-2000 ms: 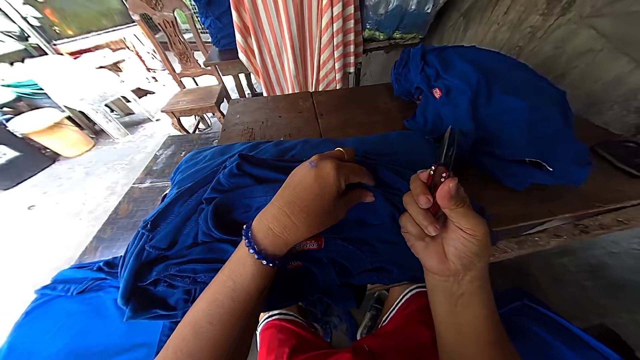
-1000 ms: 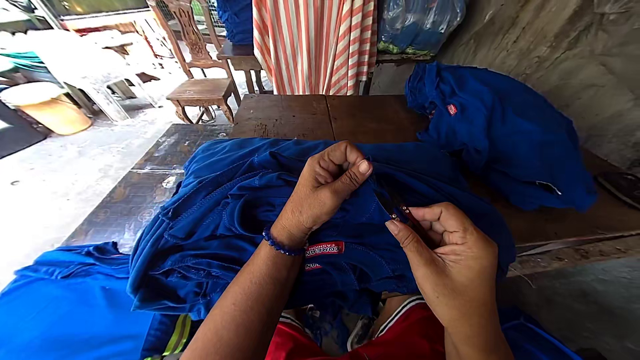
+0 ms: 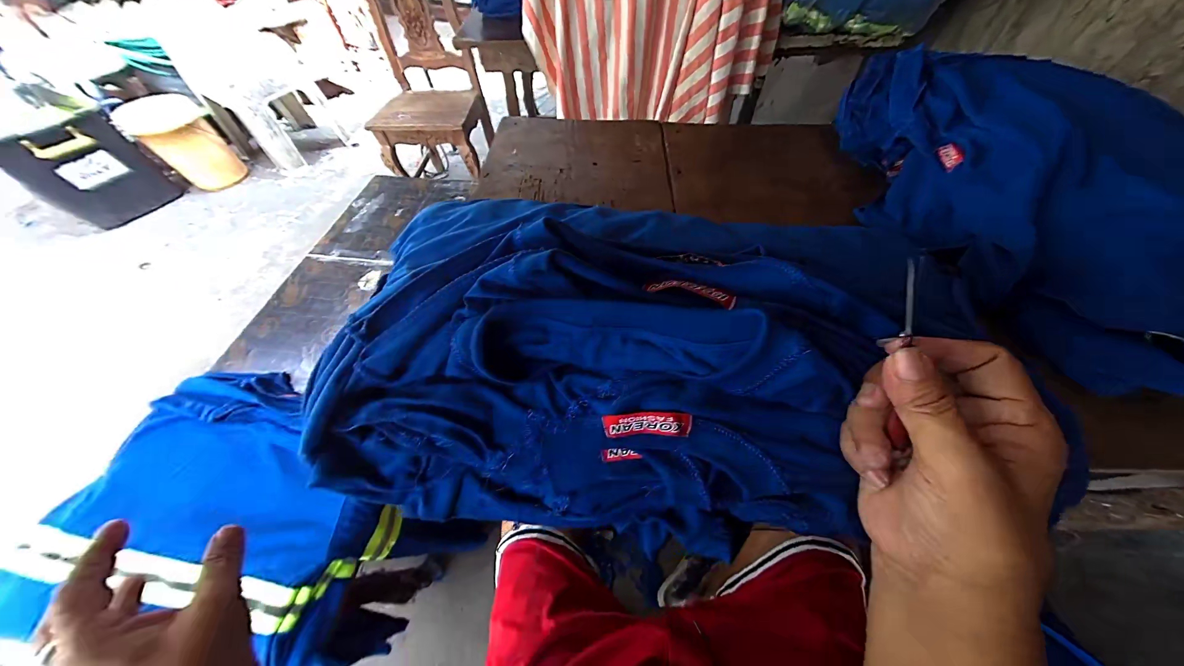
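Note:
A pile of blue fabric shirts [image 3: 573, 370] with red woven labels [image 3: 647, 425] lies across my lap and the wooden table's near edge. My right hand [image 3: 953, 444] grips a small metal cutting tool [image 3: 910, 301], its thin blade pointing up above the pile's right side; the handle is mostly hidden in the fingers. My left hand [image 3: 148, 597] has its fingers spread and holds nothing. It is at the lower left, over a blue garment [image 3: 222, 472] with white and yellow-green reflective stripes.
More blue garments [image 3: 1045, 185] are heaped on the right of the wooden table [image 3: 573, 162]. Beyond it stand a carved wooden chair [image 3: 427, 109] and a striped cloth [image 3: 647, 55]. A black bin [image 3: 92, 171] and an orange-yellow container [image 3: 194, 148] are at the far left.
My left hand has moved from above the pile to the lower left, and its fingers have spread. The tool in my right hand now points up, and the shirts' neck opening shows.

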